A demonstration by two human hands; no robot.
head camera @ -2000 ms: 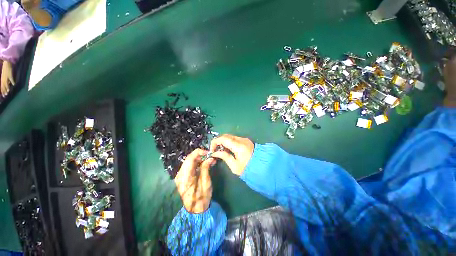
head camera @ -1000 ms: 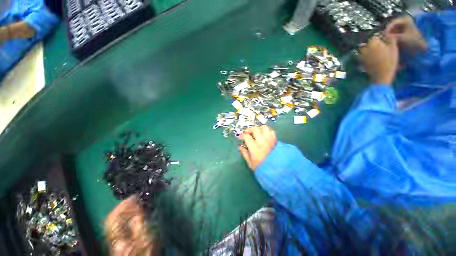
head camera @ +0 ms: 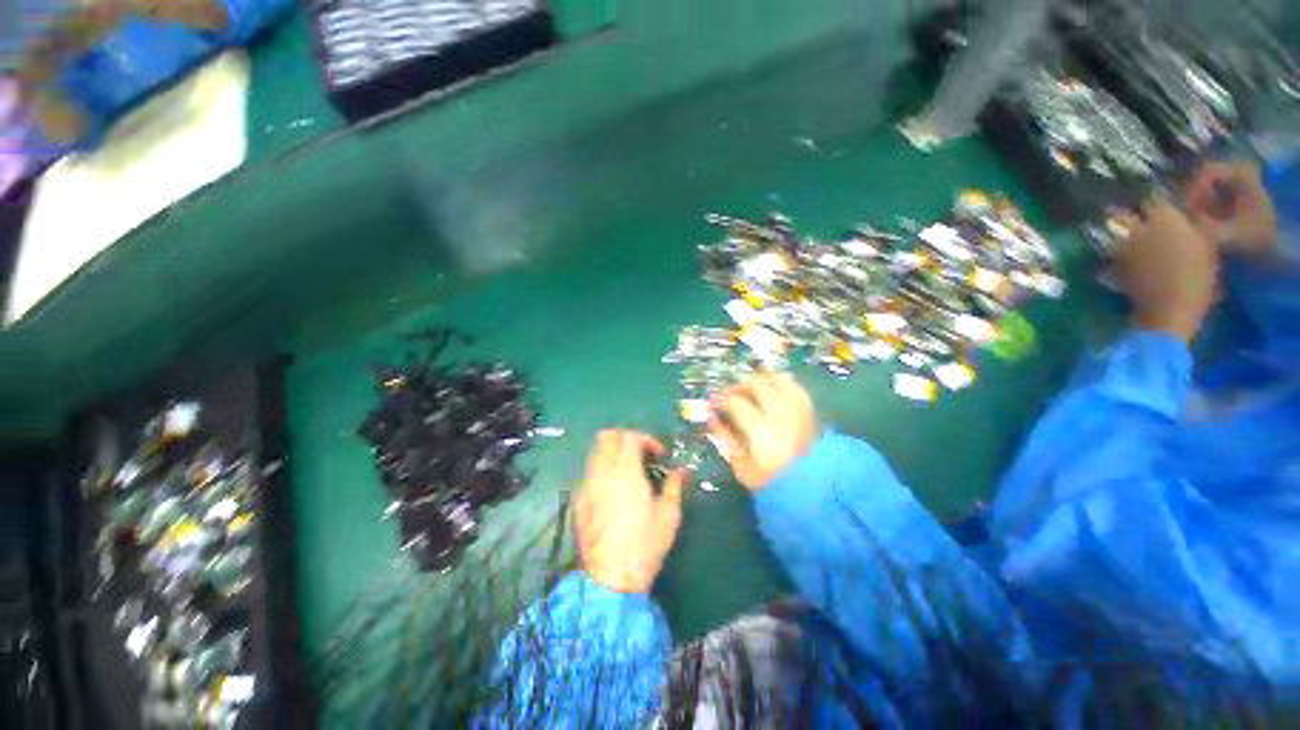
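My right hand [head camera: 770, 428] is bare, at the lower left edge of the loose heap of circuit board assemblies [head camera: 855, 307]. Its fingertips pinch a small circuit board assembly [head camera: 687, 456], blurred, in the gap between my hands. My left hand [head camera: 627, 511] is just left of it, thumb and fingers curled towards the board. A tiny dark bit shows at its fingertips; blur hides whether it is gripped. The heap of black plastic parts [head camera: 449, 449] lies left of my left hand.
A black tray [head camera: 274, 528] at left holds fitted board assemblies [head camera: 178, 535]. A neighbour's hands [head camera: 1169, 264] and blue sleeves are at right, near black parts trays [head camera: 1055, 171]. A green round piece [head camera: 1012, 338] lies by the heap. A white sheet [head camera: 136, 186] and tray [head camera: 435, 79] are beyond.
Since one second ago, my left hand has come from the lower left, by the black heap, to beside my right hand. My right hand has drawn slightly back from the board heap. The camera view has shifted.
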